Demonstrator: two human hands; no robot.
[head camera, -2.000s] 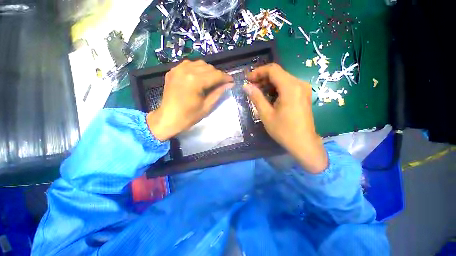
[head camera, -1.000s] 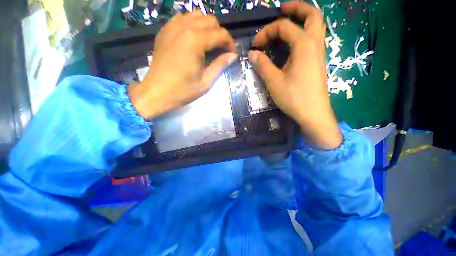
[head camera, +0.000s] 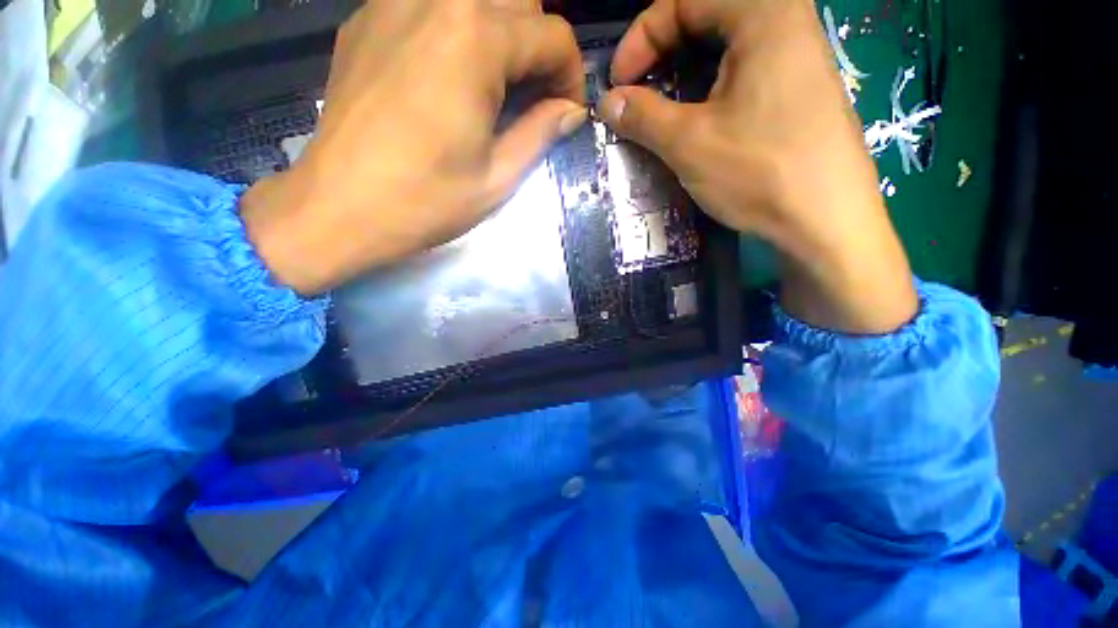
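Note:
An open tablet lies in a thick black frame (head camera: 490, 399), partly over my lap. Its silver battery pack (head camera: 460, 307) shines in the middle, and the mainboard strip (head camera: 640, 215) is right of it. My left hand (head camera: 429, 129) is over the battery's upper part, thumb and fingertips close together at the board's upper end. My right hand (head camera: 748, 129) is just right of it, thumb and index finger bent towards the same spot. Whether either hand pinches a tiny part cannot be made out; the fingertips hide it.
White strips (head camera: 905, 119) lie in a loose pile on the green mat (head camera: 950, 233) at right. Pale sheets (head camera: 25, 111) are at the far left. Blue bin edges (head camera: 733, 460) show below the bench, with red scrap beside one. A black object (head camera: 1067, 160) stands at the right edge.
The view has come closer, so the tablet and frame look larger and the heaps beyond have left the picture. Both hands stay at the board's upper end, fingertips still close together.

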